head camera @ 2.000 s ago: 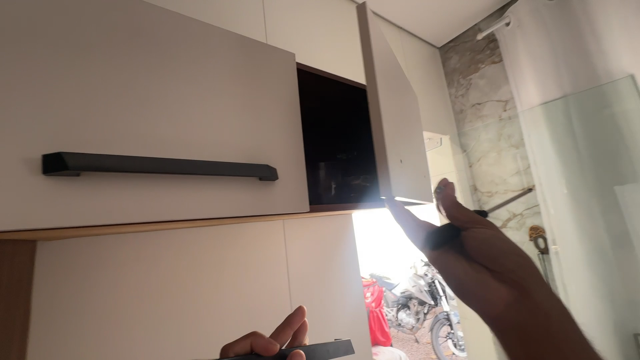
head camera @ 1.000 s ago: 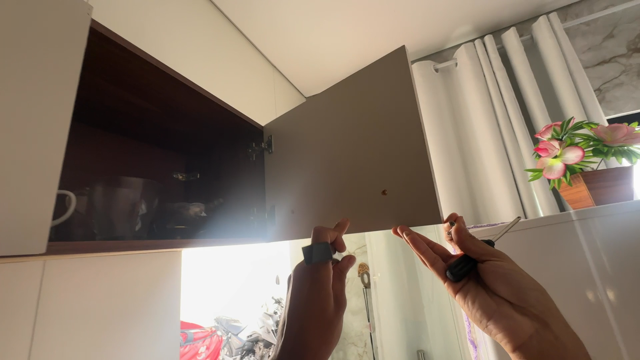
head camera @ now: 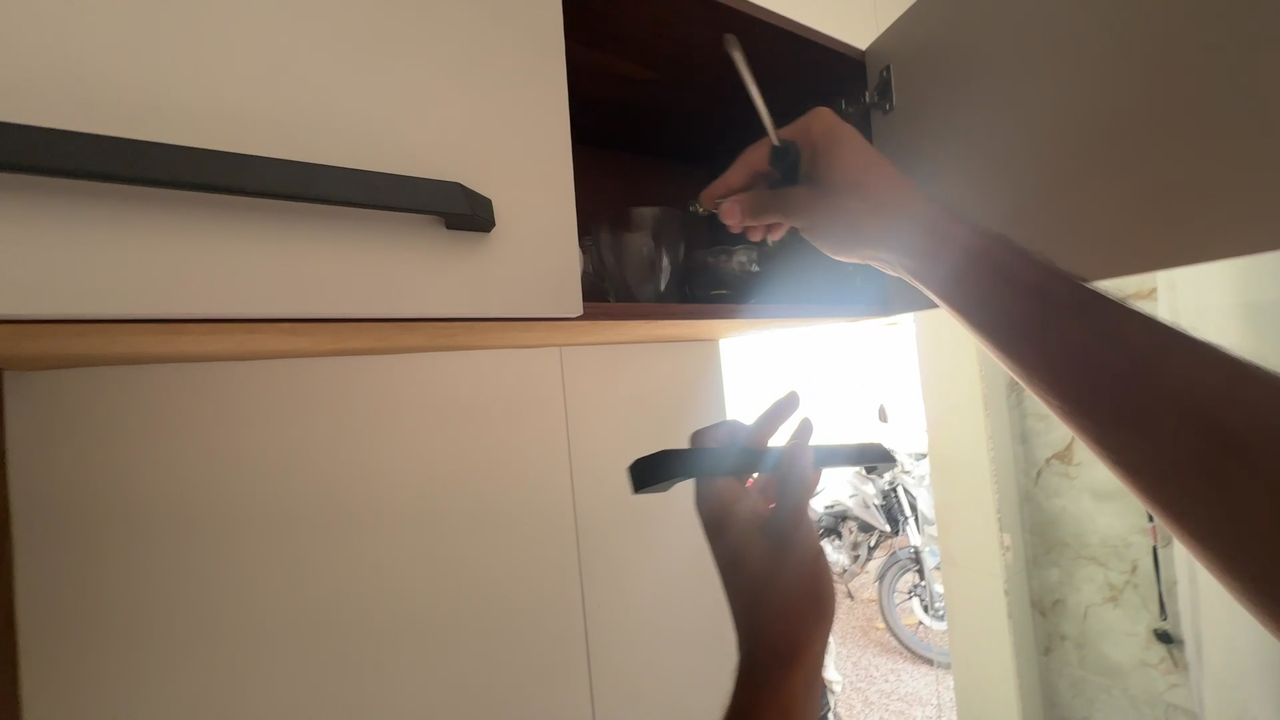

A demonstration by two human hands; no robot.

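Note:
My right hand (head camera: 820, 190) is in front of the open wall cabinet, holding a screwdriver (head camera: 752, 90) whose shaft points up and to the left. Its thumb and fingertips pinch something small and metallic (head camera: 704, 209), too blurred to name. Lower down, my left hand (head camera: 765, 510) grips a black cabinet handle (head camera: 680, 468), held roughly level below the cabinet's bottom edge. A matching black handle (head camera: 230, 180) is fixed on the closed cabinet door (head camera: 300, 265) at left. The other cabinet door (head camera: 1080, 130) stands open at upper right on a metal hinge (head camera: 882, 90).
Glassware (head camera: 642, 250) stands on the dark cabinet shelf, close to my right hand. A pale wall panel (head camera: 300, 520) lies under the cabinet's wooden bottom edge (head camera: 350, 340). Beyond a bright opening at lower right, a motorcycle (head camera: 905, 560) stands outside on gravel.
The cabinet door, partly open two seconds ago, now stands wider. My right hand has left the door's lower edge for the front of the cabinet opening. The view has swung back left since one second ago.

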